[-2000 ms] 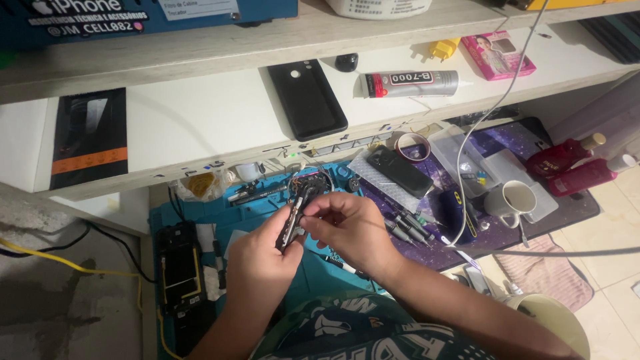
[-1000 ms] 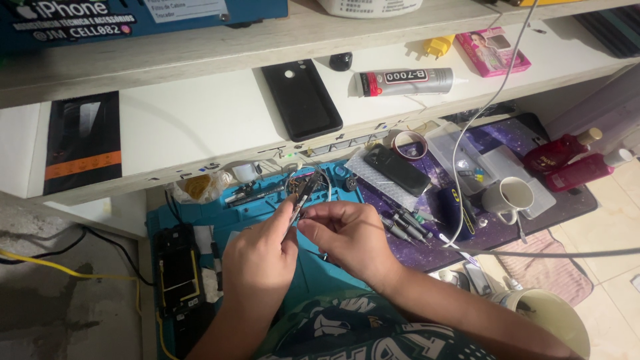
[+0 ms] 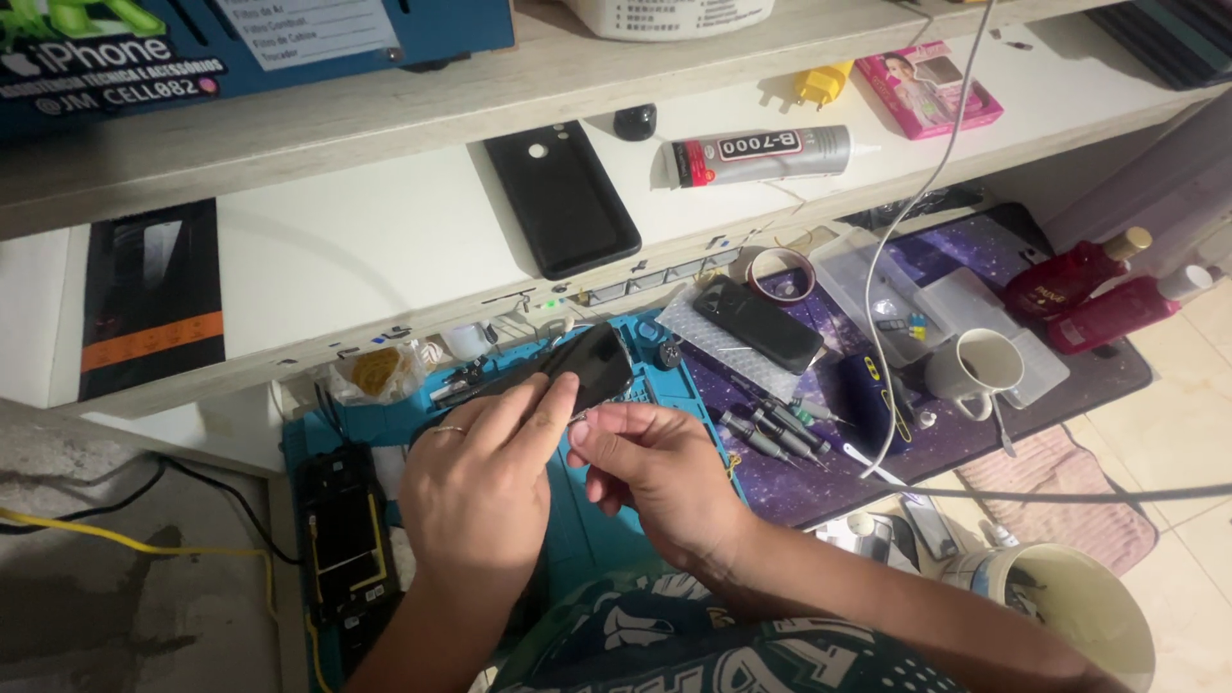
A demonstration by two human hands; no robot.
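Observation:
My left hand (image 3: pixel 481 481) holds a dark smartphone (image 3: pixel 597 366), its glossy black face turned up and its far end pointing away to the right. The fingers lie over its near part. My right hand (image 3: pixel 650 457) is at the phone's right edge, thumb and forefinger pinched together on a small thin piece (image 3: pixel 577 417) too small to name. Below lies a teal silicone repair mat (image 3: pixel 674 385). An opened phone body (image 3: pixel 351 539) lies on the mat's left side. Several precision screwdrivers (image 3: pixel 775 433) rest to the right on a purple galaxy-pattern mat (image 3: pixel 770 491).
A black phone case (image 3: pixel 563 197) and a glue tube (image 3: pixel 760 156) lie on the white shelf (image 3: pixel 356 250). On the right are another dark phone (image 3: pixel 757 322), a roll of tape (image 3: pixel 781 275), a white mug (image 3: pixel 974 366) and red bottles (image 3: pixel 1078 274). A white cable (image 3: pixel 876 289) hangs across the view.
The phone in my left hand has been turned: earlier its inner parts showed, now its glossy dark face is up. My left hand now lies over it, palm down.

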